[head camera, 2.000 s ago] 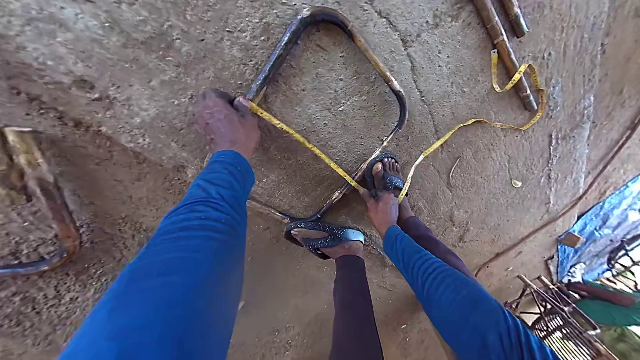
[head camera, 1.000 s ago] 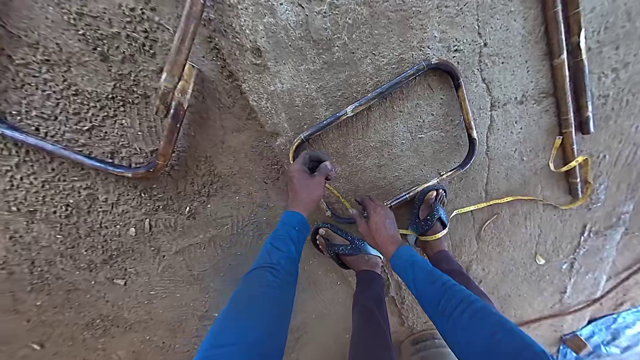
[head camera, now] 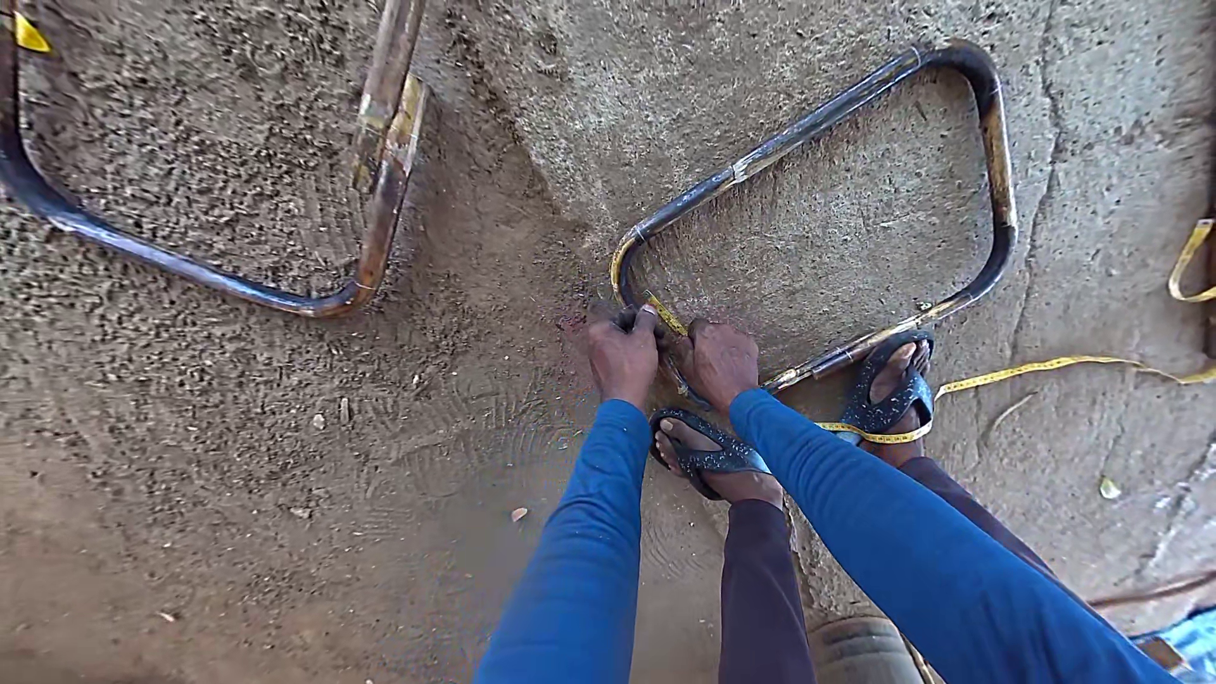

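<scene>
A bent cane or bamboo frame (head camera: pixel 826 116), roughly a closed loop with dark scorched patches, lies on the ground in front of me. At its near left corner, my left hand (head camera: pixel 624 351) pinches a yellow measuring tape (head camera: pixel 668 316). My right hand (head camera: pixel 722 361) holds the same tape just to the right, so a short length spans between the hands. The rest of the tape runs under my right forearm, across my right sandal (head camera: pixel 888 389) and off to the right. My left sandal (head camera: pixel 712 458) is just below my right hand.
Another bent pole frame (head camera: pixel 190 271) lies at the upper left, with a straight pole end (head camera: pixel 385 90) against it. A yellow piece (head camera: pixel 31 34) shows in the top left corner. A round brown object (head camera: pixel 863 651) sits at the bottom, and a blue sheet (head camera: pixel 1192 638) at the lower right.
Two seconds ago the hands were wide apart with the tape stretched across the frame; now they are close together at its corner. The view has swung left.
</scene>
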